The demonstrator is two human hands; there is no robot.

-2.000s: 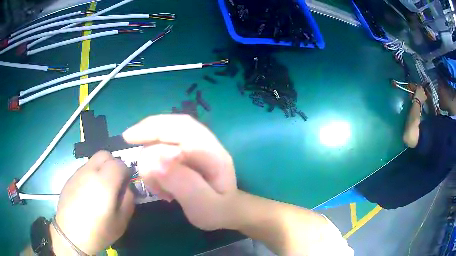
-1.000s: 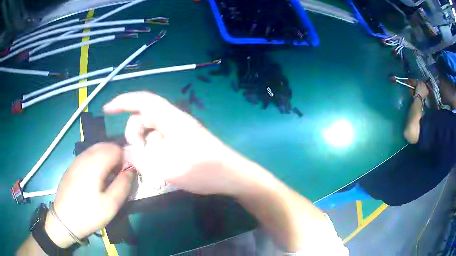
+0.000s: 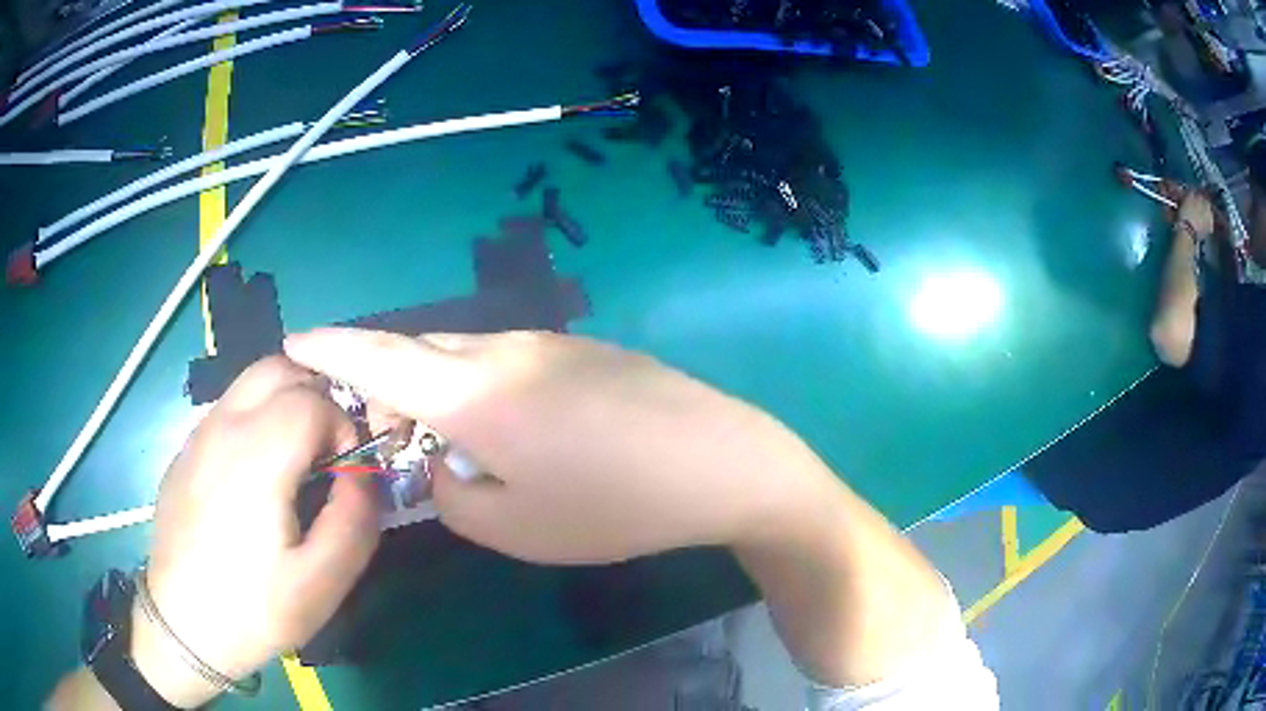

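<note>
My left hand (image 3: 264,507), with a watch at the wrist, grips the end of a white cable (image 3: 104,525) that runs from a red connector (image 3: 29,522) at lower left. Thin coloured wires, red and dark, stick out between its fingertips. My right hand (image 3: 555,445) reaches in from the right with its fingertips at these wires; whether it holds a small piece is hidden. Both hands are over a pale card (image 3: 411,511) with dark and metallic markings, framed by black tape (image 3: 243,327). A second white cable (image 3: 208,257) slants up from the same red connector.
More white cables (image 3: 375,136) lie at upper left across a yellow line (image 3: 211,208). Loose black pieces (image 3: 771,167) lie in a pile below a blue tray (image 3: 791,49). A person's arm (image 3: 1180,285) is at right, holding a short white cable. A blue stool (image 3: 989,503) shows below the bench edge.
The view has shifted, so the tray and cables sit higher. My right hand has turned flatter and its fingers have closed in over the wires and card. My left hand keeps its grip.
</note>
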